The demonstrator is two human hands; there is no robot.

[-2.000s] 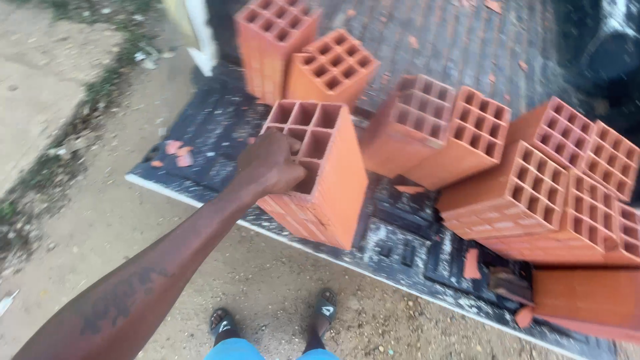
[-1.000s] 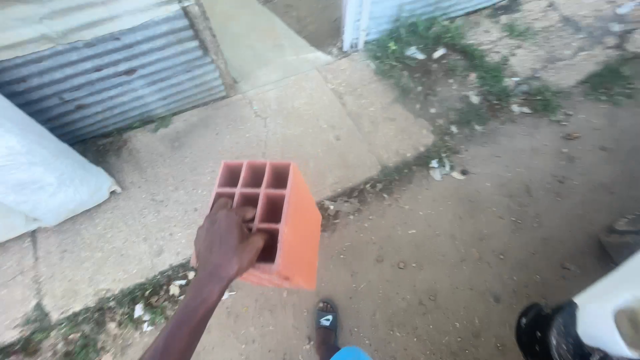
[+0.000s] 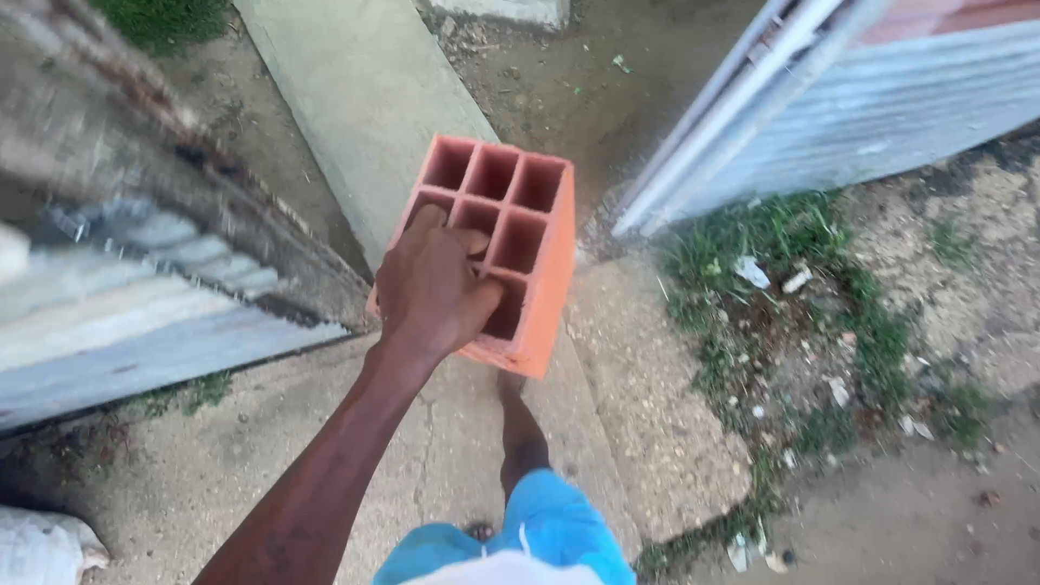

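Note:
My left hand (image 3: 435, 284) grips a hollow red clay block (image 3: 548, 276) by its top end, with fingers and thumb hooked into the open cells. The block hangs in front of my body, its cells facing up and one smooth side turned to the right. The hand covers the cells at the block's left. Below the block, one of my legs and my blue shorts show. My right hand is not in the picture.
A narrow concrete path (image 3: 357, 89) runs ahead between a corrugated metal panel (image 3: 146, 325) at left and another corrugated panel (image 3: 821, 122) at right. Grass with litter (image 3: 780, 284) borders the slab on the right. A white sack (image 3: 45, 544) lies at lower left.
Two seconds ago my left hand held the block at a black ribbed surface among other blocks. I have since carried it away, over the concrete, to the gap between the metal panels.

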